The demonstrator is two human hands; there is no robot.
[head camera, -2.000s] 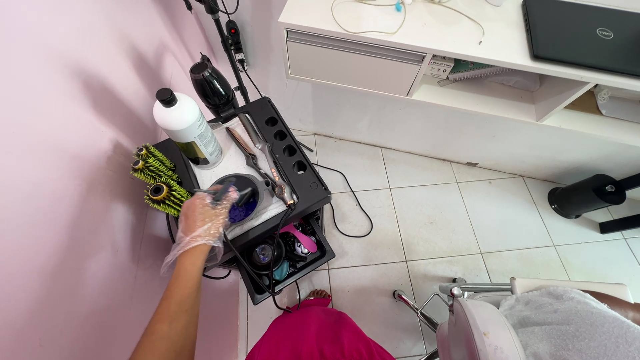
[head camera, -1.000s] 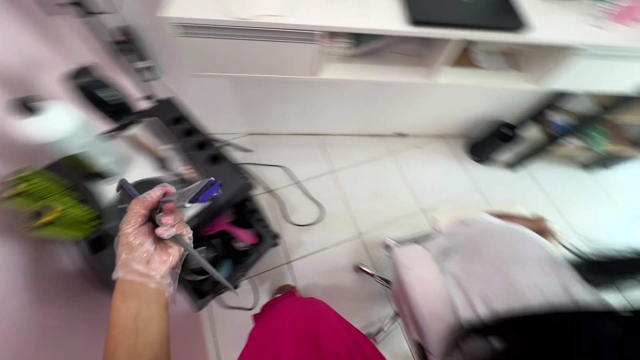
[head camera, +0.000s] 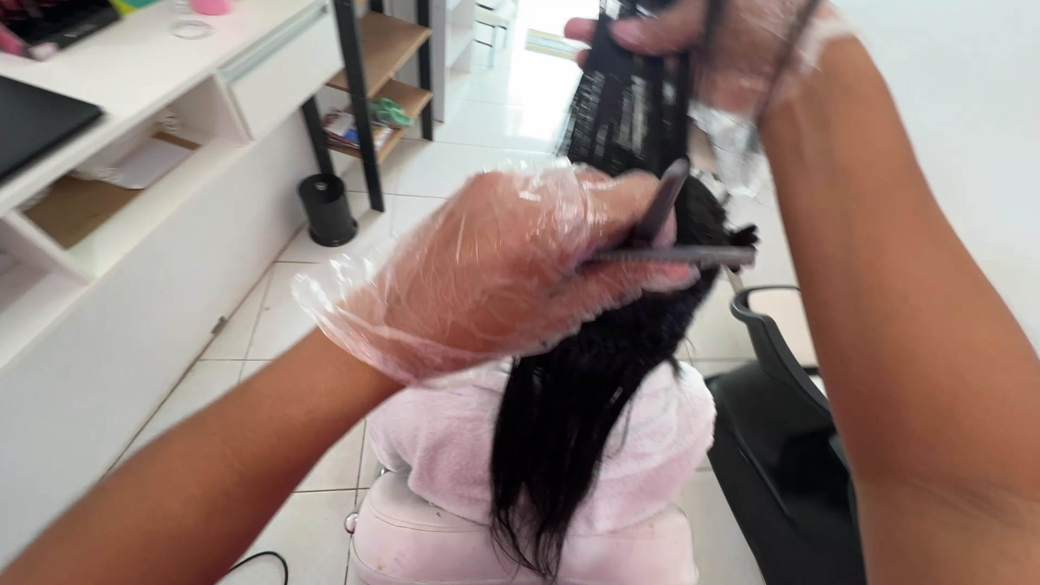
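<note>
My left hand (head camera: 504,268), in a clear plastic glove, is closed around a grey comb (head camera: 691,257) and a dark tool handle (head camera: 662,203) that crosses it. It is over the back of a seated person's head, beside the wet black hair (head camera: 561,422), which hangs down over a pale pink towel (head camera: 455,455) on the shoulders. At the top of the view my right hand (head camera: 715,49), gloved too, grips a raised section of black hair (head camera: 626,106). Thin dark blurred strands or shafts cross that hand; which they are, I cannot tell.
A pink padded chair back (head camera: 520,544) is below the towel. A black basin-like chair part (head camera: 780,439) stands to the right. On the left are a white counter (head camera: 171,73) with open shelves and a black laptop (head camera: 41,126), a black bin (head camera: 327,210) and a wood-and-metal shelf unit (head camera: 378,49).
The view has swung right, from the black trolley to the seated person. My left hand, earlier at the trolley, is now by the hair with its tools. My right hand has come into view gripping hair.
</note>
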